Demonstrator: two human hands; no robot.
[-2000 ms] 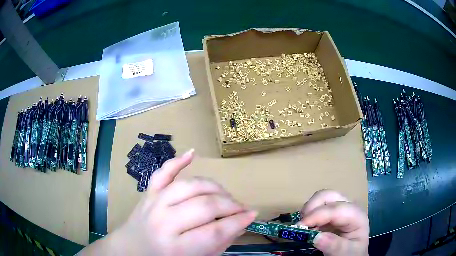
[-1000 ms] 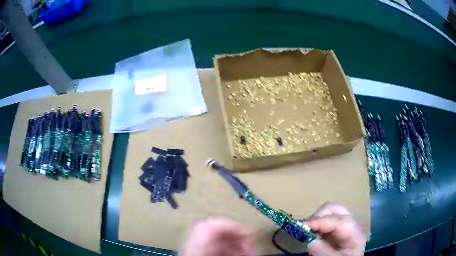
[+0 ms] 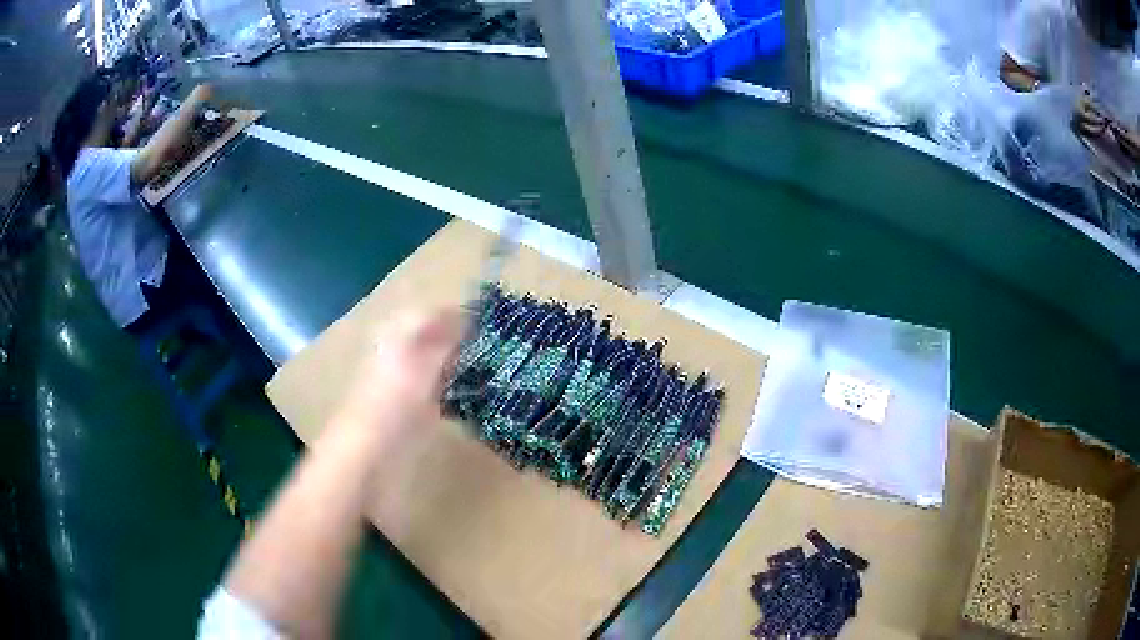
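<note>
My left hand (image 3: 419, 356) is blurred at the left end of the row of circuit boards (image 3: 581, 406) on the left cardboard sheet (image 3: 413, 506). A blurred slim strip, which looks like one circuit board (image 3: 494, 281), sticks up from its fingertips. The boards in the row lie side by side, green parts toward me and dark ends away. My right hand is not in view. A pile of flat black pieces (image 3: 806, 590) lies at the lower right.
A plastic bag (image 3: 855, 398) with a white label lies right of the row. A cardboard box (image 3: 1113, 453) of small gold parts is at the right edge. A grey post (image 3: 600, 150) stands behind. A person (image 3: 113, 225) sits far left; another (image 3: 1063, 75) is top right.
The view has swung left. My left hand has moved to the row of boards with a blurred strip in it. My right hand and the lit board it held have left the picture.
</note>
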